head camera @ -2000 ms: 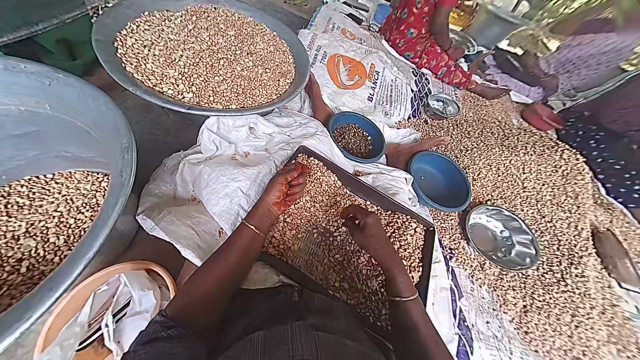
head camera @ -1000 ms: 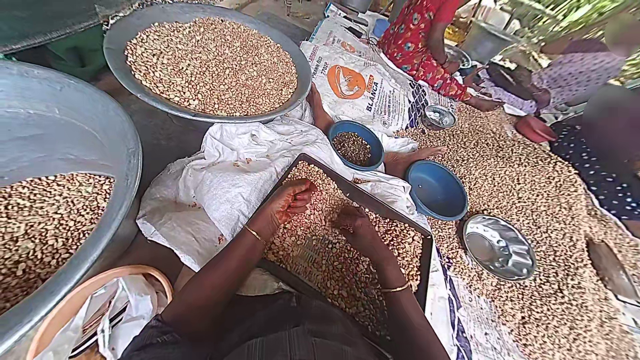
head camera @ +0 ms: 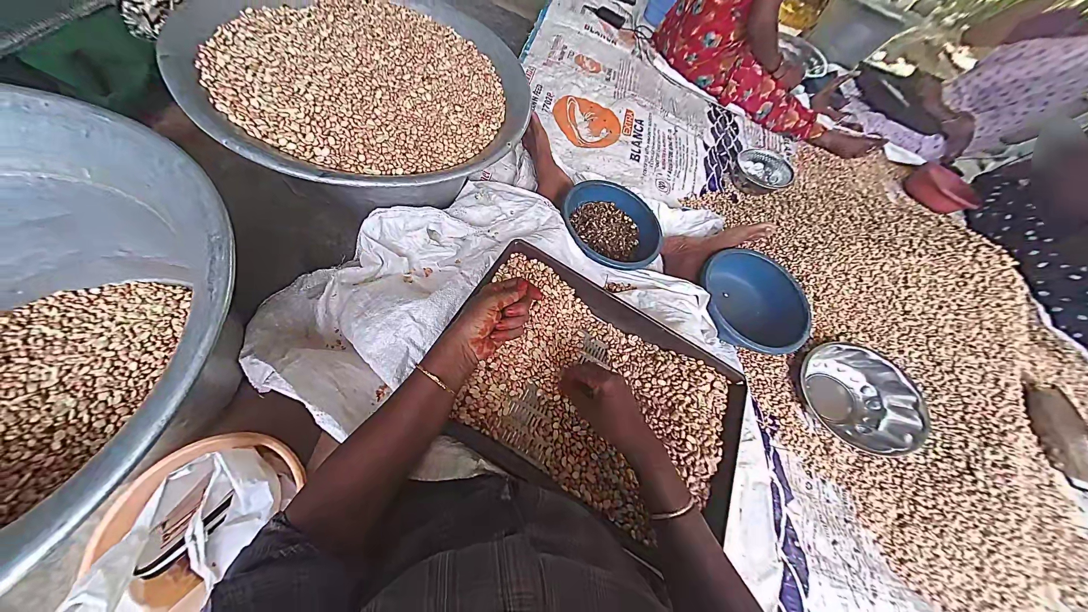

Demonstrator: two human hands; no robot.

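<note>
A dark rectangular tray point(head camera: 625, 310) full of pale brown nuts or beans point(head camera: 671, 387) lies before me, tilted in the view. Over its left part is my left hand point(head camera: 500, 319), reddish on the palm, its fingers curled together; whether something small is between them cannot be told. My right hand point(head camera: 599, 395) hovers low over the middle of the tray, fingertips bent down near the nuts, its hold hidden. Slatted patches of the tray's bottom show between the two hands. Just beyond the tray stands a blue bowl point(head camera: 653, 246) with darker bits, and to its right another blue bowl point(head camera: 756, 302).
Large metal basins point(head camera: 510, 119) point(head camera: 223, 255) of nuts stand at the left. An orange tub point(head camera: 293, 463) holds a plastic bag. Right lie a fluted metal bowl point(head camera: 865, 398) and a wide spread of nuts point(head camera: 918, 297). Other people sit at the upper right. White sacking point(head camera: 408, 255) borders the tray.
My right hand has moved down over the tray, away from my left hand, and slatted bare patches now show among the nuts. My left hand stays over the tray's left part.
</note>
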